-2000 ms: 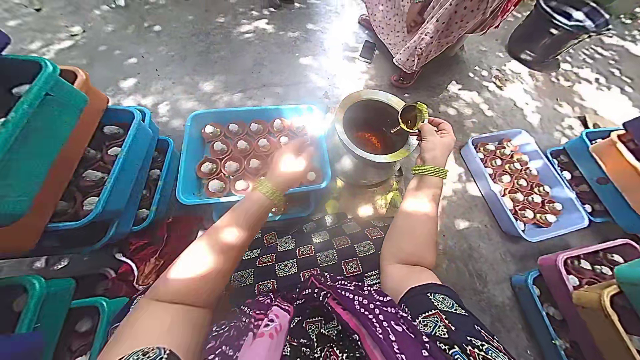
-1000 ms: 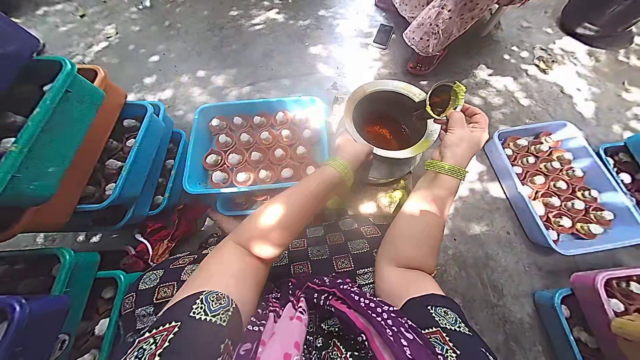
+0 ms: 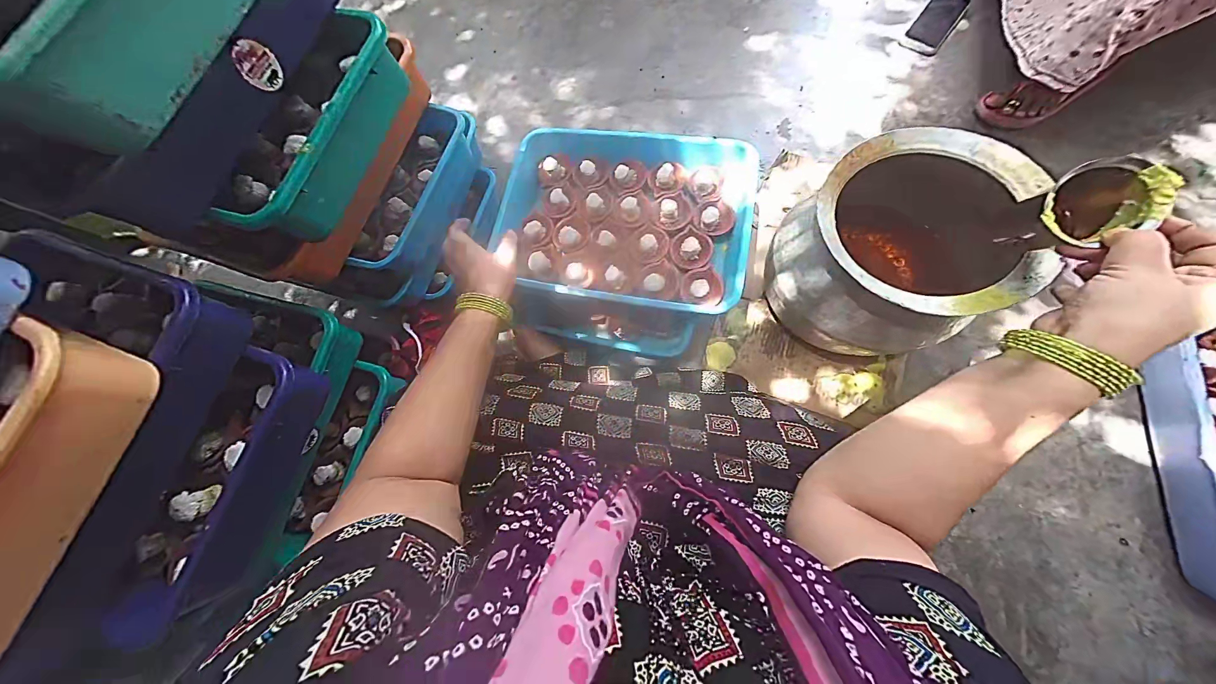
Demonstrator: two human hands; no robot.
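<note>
My right hand (image 3: 1145, 275) grips a small round metal vessel (image 3: 1102, 201) with yellow-green matter on its rim, tilted over the edge of a wide-rimmed metal pot (image 3: 803, 275). Dark liquid (image 3: 902, 228) with an orange-red patch lies in the pot. My left hand (image 3: 483, 264) is at the left wall of a blue plastic tray (image 3: 736, 157); its fingers are apart, and whether they touch the wall is not clear. Rows of small reddish-brown cups (image 3: 668, 209) with whitish tops stand in this tray, which rests on another blue tray (image 3: 617, 332).
Stacked trays in green (image 3: 356, 142), orange (image 3: 408, 95), blue (image 3: 427, 204) and purple (image 3: 275, 456) crowd the left side. A pale blue tray (image 3: 1173, 456) lies at the right edge. Beyond the pot are a person's sandalled foot (image 3: 1026, 103) and a phone (image 3: 936, 24). Yellow-green pieces (image 3: 850, 385) lie by the pot.
My left hand has gone from the pot's near left rim to the left side of the blue tray. My right hand still holds the small vessel at the pot's right rim. The view has shifted left.
</note>
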